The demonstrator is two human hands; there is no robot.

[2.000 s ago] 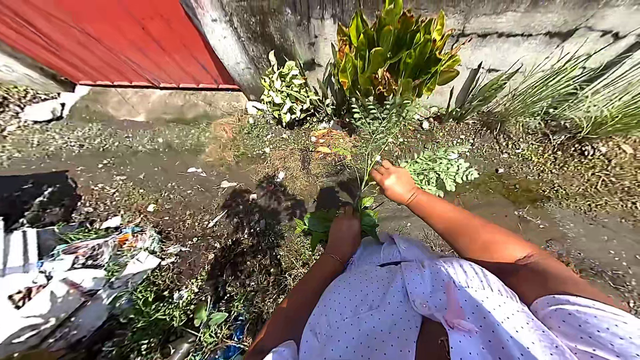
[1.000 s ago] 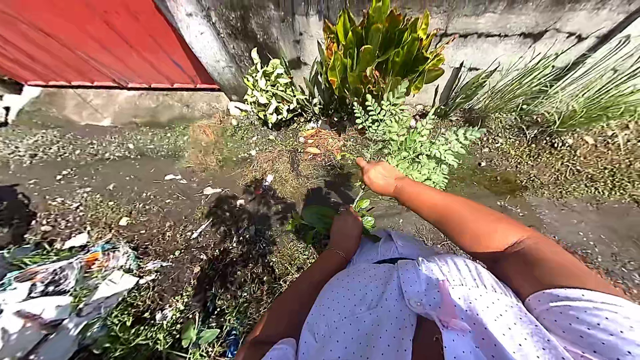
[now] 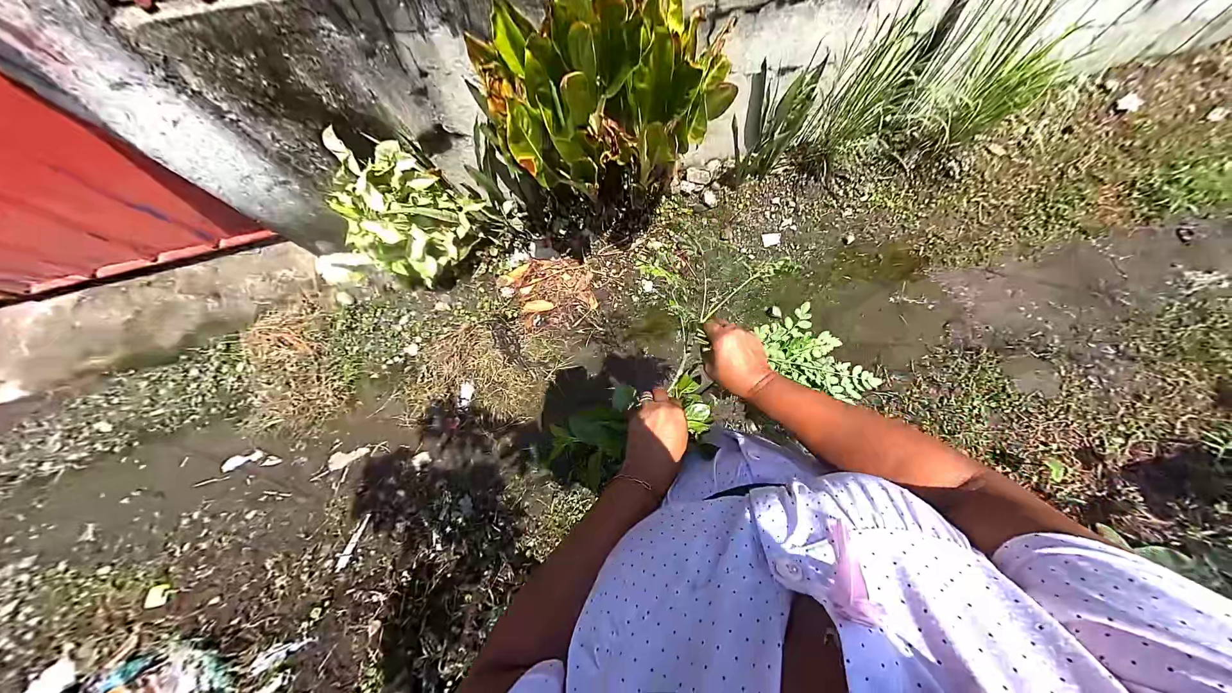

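Observation:
Close to my body, my left hand grips a bunch of broad green leaves and stems, which stick out on both sides of the fist. A little above and to the right, my right hand is closed on thin green stems that fan out beyond the fingers. Feathery compound leaves show beside the right wrist, toward the right. Both hands are near each other but apart, above the wet ground. The fingers' undersides are hidden.
A large broad-leaved plant, a pale variegated plant and long grass grow along a concrete wall. A red metal gate is at upper left. Muddy water crosses the ground; litter lies at lower left.
My right hand, earlier held out to the right with its fingers pointing, is now closed on the stems nearer my left hand. The feathery leaves have moved too. The view has turned.

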